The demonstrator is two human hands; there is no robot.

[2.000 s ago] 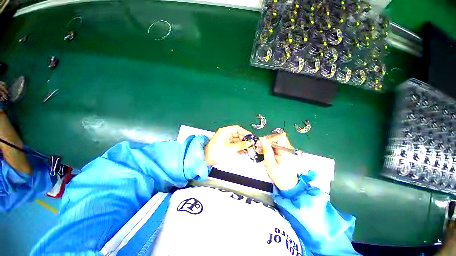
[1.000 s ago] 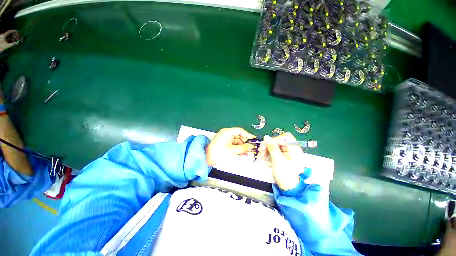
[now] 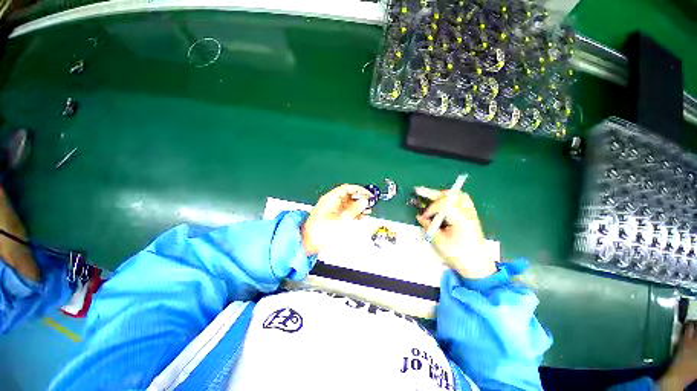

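My left hand (image 3: 336,217) pinches a small dark module (image 3: 372,195) at its fingertips, above the far edge of the white board (image 3: 351,249). A pale crescent flex circuit (image 3: 389,189) lies on the green mat right beside the module. My right hand (image 3: 456,229) holds a slim white tool (image 3: 445,210) slanting across its fingers; its fingertips are near a small dark piece (image 3: 419,201), and I cannot tell whether they grip it. A round black and yellow part (image 3: 384,235) lies on the white board. A black strip (image 3: 374,280) runs along the board's near edge.
A clear tray of yellow-dotted parts (image 3: 474,69) rests over a dark block (image 3: 451,137) ahead. A silvery blister tray (image 3: 642,206) stands at right, a dark block (image 3: 656,88) behind it. Metal tweezers (image 3: 67,158) and small units (image 3: 69,107) lie at left. A neighbour's arm (image 3: 17,244) shows far left.
My hands have moved apart, the left slightly up with the module, the right to the right with the tool now tilted upward. The round part on the board is uncovered. The view has shifted slightly.
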